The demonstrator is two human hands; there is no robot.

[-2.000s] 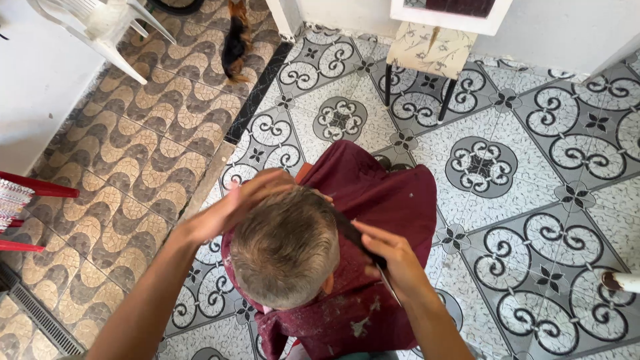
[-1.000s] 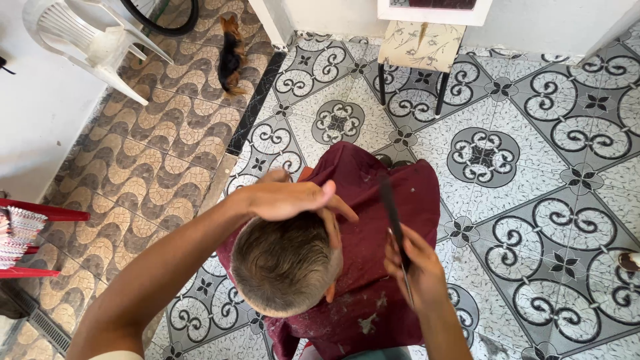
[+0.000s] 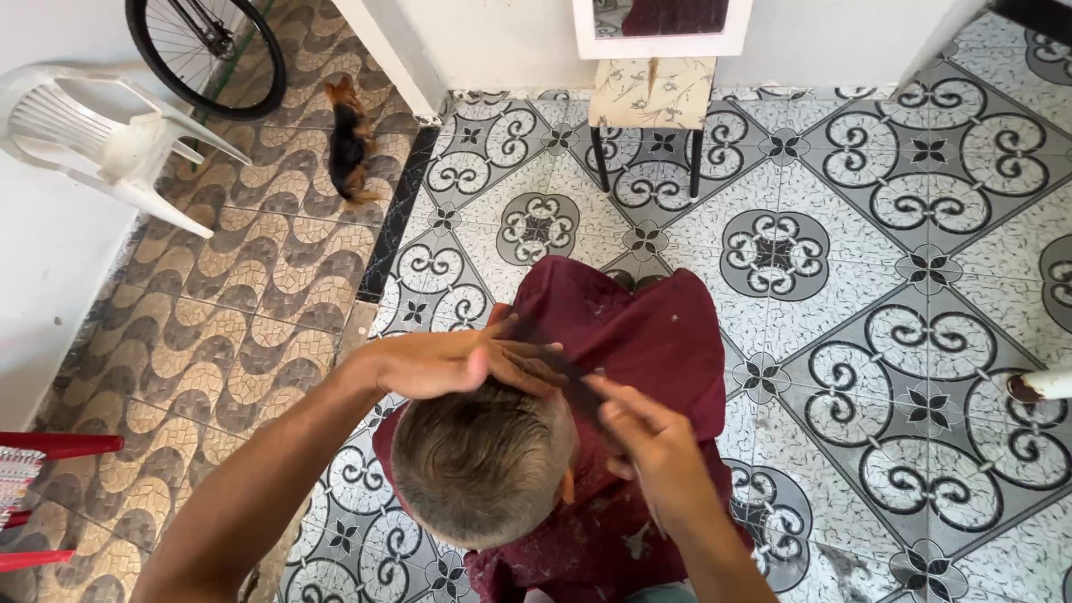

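A seated person's head (image 3: 481, 461) with short hair is seen from above, a dark red cape (image 3: 620, 327) around the body. My left hand (image 3: 469, 360) lies over the front of the head, its fingers spread toward the right at the hair; whether it grips any hair cannot be told. To the right of the head, my right hand (image 3: 645, 427) is closed on a dark comb (image 3: 578, 377), blurred, whose far end reaches my left fingers. A thin tool also seems to lie along the right palm, too blurred to name. Small hair clippings dot the cape.
A small dog (image 3: 347, 146) stands on the brown tiles near a white plastic chair (image 3: 126, 146) and a bicycle wheel (image 3: 251, 75). Ahead, a framed mirror (image 3: 662, 46) rests above a cloth-covered chair (image 3: 649, 96). Red chair parts (image 3: 75, 444) show at left.
My right hand has brought the comb back toward the front of the head, where my left fingers are; one second ago it was held up, away from the hair.
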